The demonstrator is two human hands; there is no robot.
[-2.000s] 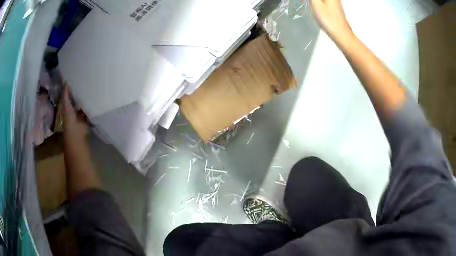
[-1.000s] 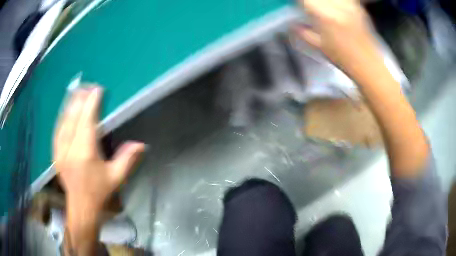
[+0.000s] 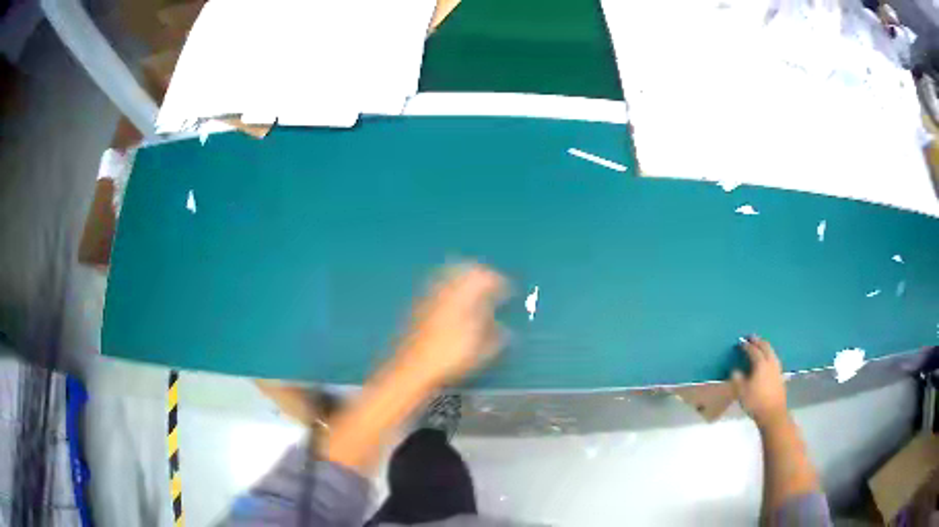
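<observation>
My left hand [image 3: 458, 319] is blurred over the middle of the green tabletop [image 3: 278, 237]; its fingers look curled, and whether it holds anything cannot be made out. A small white scrap [image 3: 531, 302] lies just right of it. My right hand [image 3: 760, 379] is at the near table edge, with its fingertips at the edge; a tiny pale spot shows there, too small to tell what it is. A thin white strip [image 3: 597, 160] and several small white scraps lie on the green surface, with a larger scrap [image 3: 849, 363] at the near edge on the right.
Large white sheets lie at the back left [image 3: 299, 57] and back right [image 3: 762, 93], with a white strip along the far edge between them. Yellow-black tape [image 3: 174, 443] marks the floor at lower left. A brown carton [image 3: 906, 476] stands at lower right.
The view has swung from the floor and the white stack up over the green tabletop. My left hand is now over the tabletop; my right hand is at its near edge.
</observation>
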